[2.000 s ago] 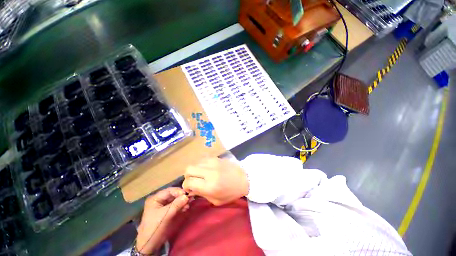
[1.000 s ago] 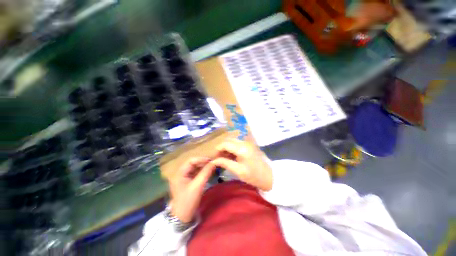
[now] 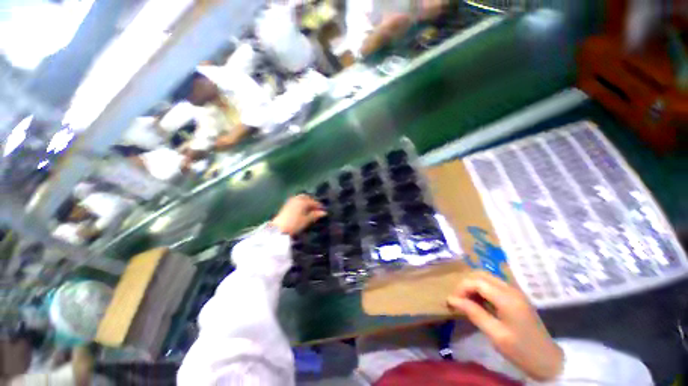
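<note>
The clear blister tray (image 3: 446, 226) stands in mid-view, its pockets full of black housings (image 3: 408, 193). My left hand (image 3: 299, 215) reaches to the tray's far left edge, fingertips at a black housing; blur hides whether they grip it. My right hand (image 3: 507, 320) is above the lap by the near edge of the brown cardboard sheet (image 3: 407, 295), fingers curled and thumb near the index finger; I cannot tell whether it holds anything. Blue scraps (image 3: 486, 252) lie between the tray and the white adhesive sheet (image 3: 577, 219) on the right.
An orange-red machine (image 3: 630, 87) stands at the upper right. A tan-edged cardboard stack (image 3: 130, 298) is at the left, with blurred dark trays (image 3: 210, 285) beside it. Several people in white (image 3: 245, 79) are across the green bench (image 3: 483, 94). A round turquoise-edged container (image 3: 79, 309) is at the far left.
The view has swung left and up. My hands, together above my lap before, are now apart: the left has moved out to the tray's far left side, the right stays near the cardboard's edge.
</note>
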